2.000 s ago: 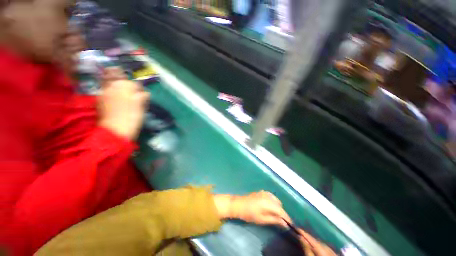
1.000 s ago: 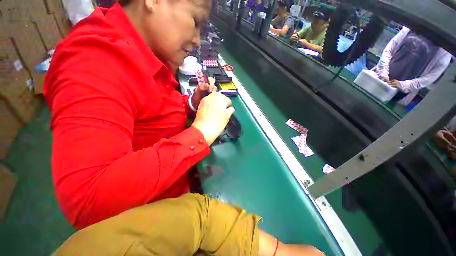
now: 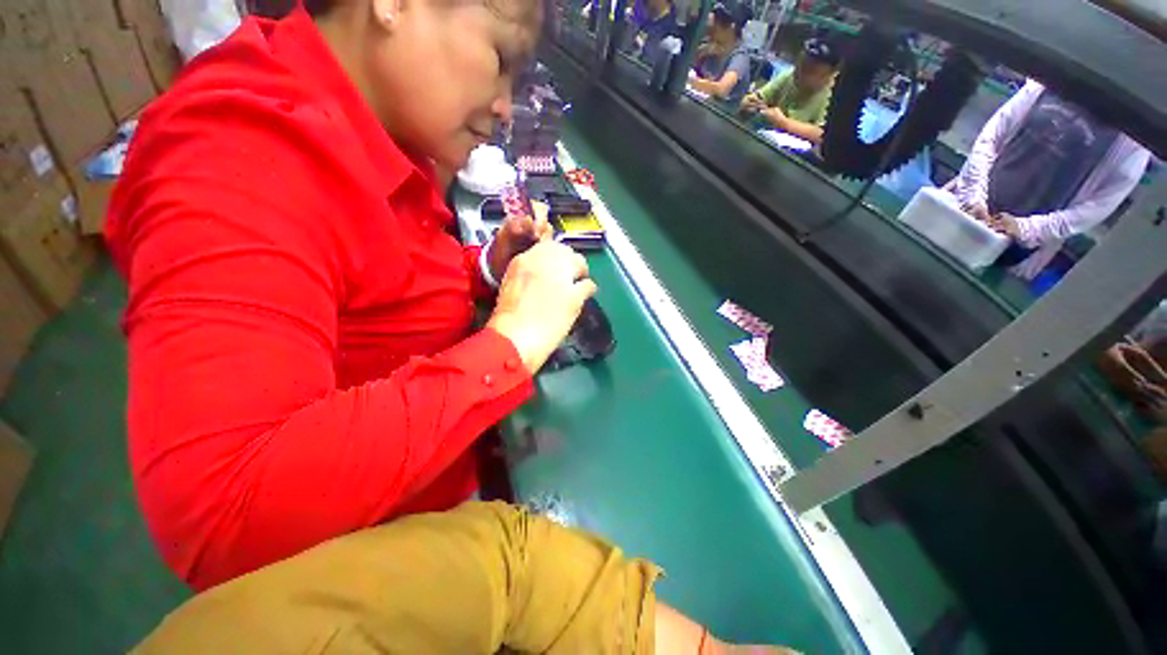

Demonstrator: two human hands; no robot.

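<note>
My left arm in a mustard sleeve crosses the bottom of the view. Only the wrist, with a thin red cord, and a sliver of my left hand show at the bottom edge; the fingers and anything in them are cut off. My right hand is out of the picture. The green bench lies in front of the arm. Beyond the pale rail, pink-and-white printed cards lie on the belt: one farther off, one just below it, and one by the post.
A person in a red shirt sits close at the left, holding a small patterned card. Black pieces lie by that person's hands. A metal post rises from the rail. Cartons stand behind; workers sit across the line.
The view has swung left from my hands, which earlier worked on a thin dark piece over the bench. Since the last frame, my left hand has slipped farther below the edge and the printed cards appear slightly shifted.
</note>
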